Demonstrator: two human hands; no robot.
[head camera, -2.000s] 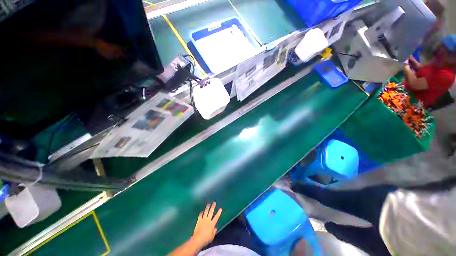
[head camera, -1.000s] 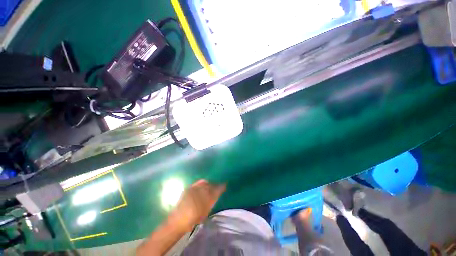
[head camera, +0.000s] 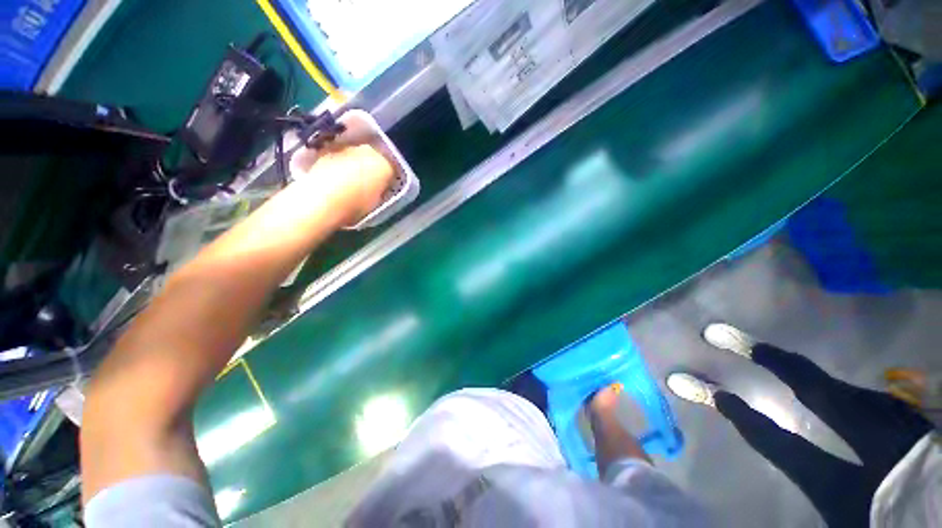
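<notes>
My left hand [head camera: 362, 180] is at a white rounded box [head camera: 406, 194] on the far rail of the green bench. Its fingers are blurred against the box, and I cannot tell whether they grip anything. My right hand [head camera: 607, 413] is low beside my body, over a light blue plastic stool [head camera: 589, 356]. A small orange-yellow spot shows at its fingertips. Whether it holds the stool cannot be told.
The glossy green bench [head camera: 537, 258] runs diagonally. Printed sheets [head camera: 506, 62], a black power adapter [head camera: 222, 98] with cables and a blue-rimmed tray [head camera: 331, 67] are along the far side. A blue bin [head camera: 842, 29] is upper right. Another person's legs [head camera: 795, 413] stand lower right.
My left hand has moved from over the bench up to the white box. My right hand, out of view at first, shows at the stool. The view has shifted and turned.
</notes>
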